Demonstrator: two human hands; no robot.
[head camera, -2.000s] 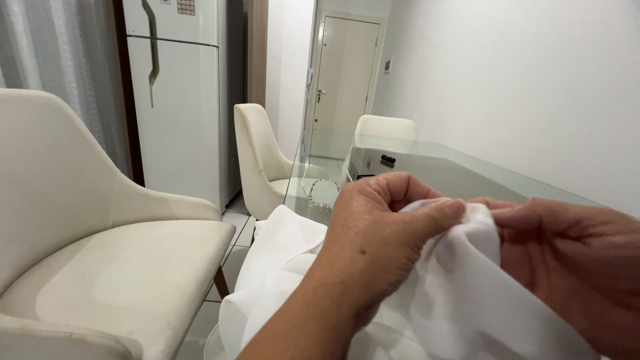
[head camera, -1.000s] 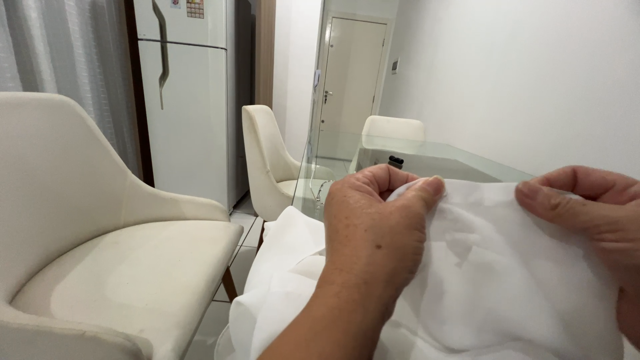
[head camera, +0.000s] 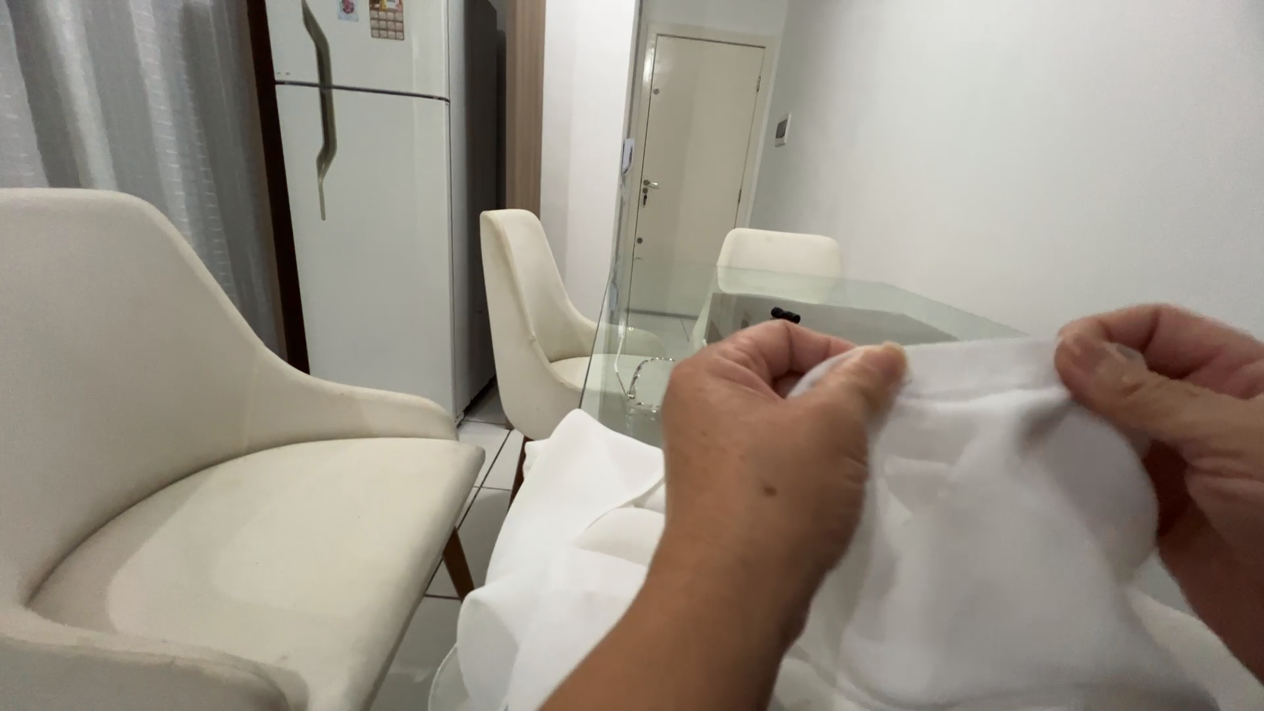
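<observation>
My left hand (head camera: 765, 444) pinches the hemmed edge of a white cloth (head camera: 987, 533) between thumb and fingers. On the right, my right hand (head camera: 1175, 395) grips the same edge, and a short stretch of hem spans the gap between the two. Below them the fabric hangs in loose folds. More white fabric (head camera: 563, 592) lies bunched at the near end of the glass table, left of my left forearm. The fingertips behind the cloth are partly hidden.
The glass tabletop (head camera: 889, 301) extends ahead, with a small black object (head camera: 785, 315) and a beaded loop (head camera: 642, 385) on it. A cream upholstered chair (head camera: 267, 533) stands close at left. Two more chairs (head camera: 523, 316) (head camera: 780, 252) are farther off, near a white refrigerator (head camera: 365, 237).
Two seconds ago my hands were close together at the cloth's edge; they moved apart by one second ago. Both still hold it, now with a somewhat bunched, hanging panel between them.
</observation>
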